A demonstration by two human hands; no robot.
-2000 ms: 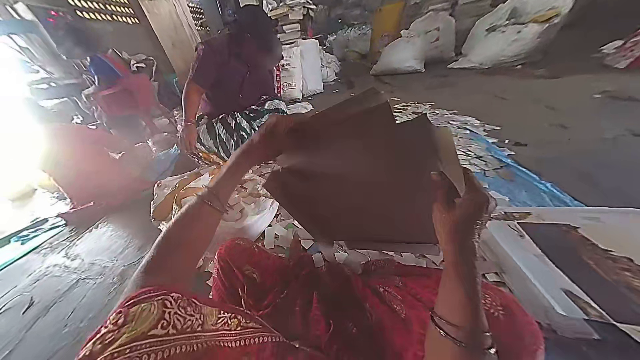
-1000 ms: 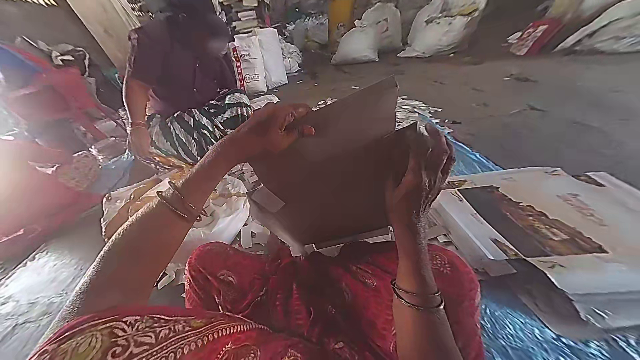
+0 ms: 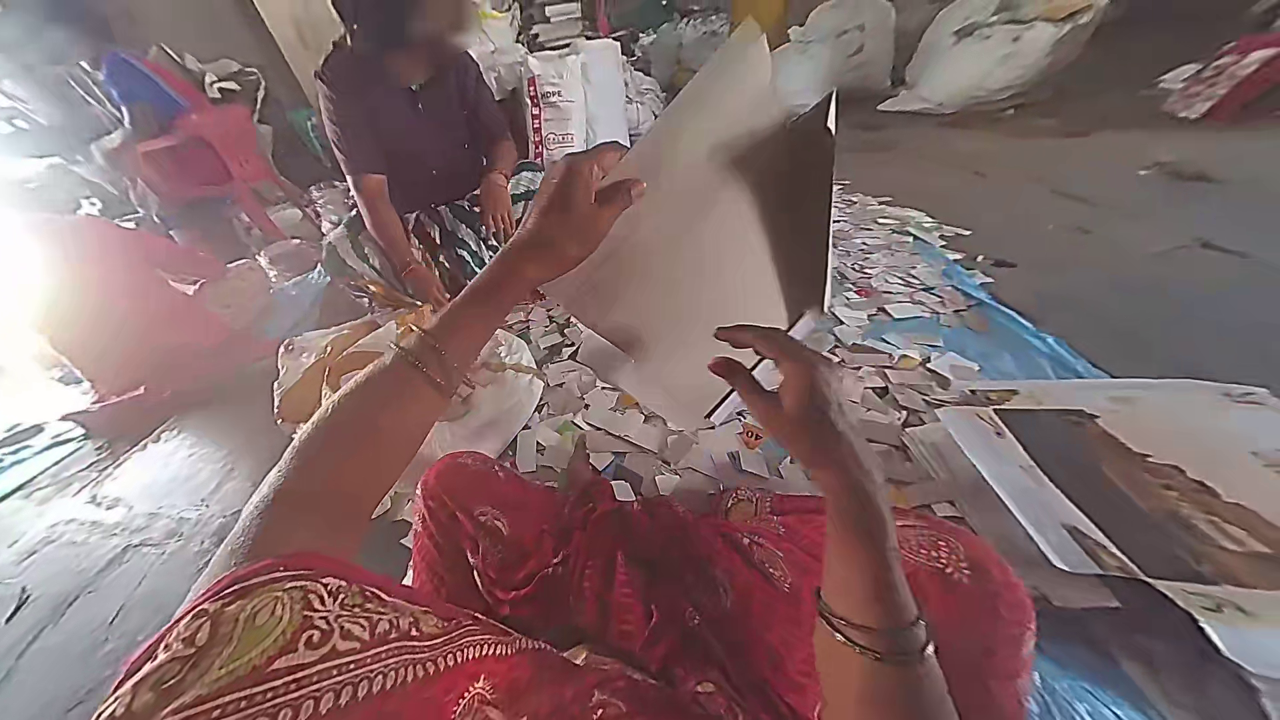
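Observation:
A large pale sheet of paper or card, blurred and tilted, stands above my lap with a dark brown sheet behind its right side. At the upper left edge of the pale sheet is my left hand, thumb and fingers bent; whether it grips the sheet is unclear. My right hand is at the lower right corner of the sheets, thumb and forefinger apart, and its hold on them cannot be made out. Many small cut paper pieces lie beneath and beyond the sheets.
Another person sits across at the left, hands low near a yellowish bag. Printed sheets are stacked at the right on a blue tarp. White sacks and a red plastic chair stand farther back.
The sheets between my hands showed a dark face earlier; now a pale face is toward me. My right hand's fingers have spread from the edge they were on.

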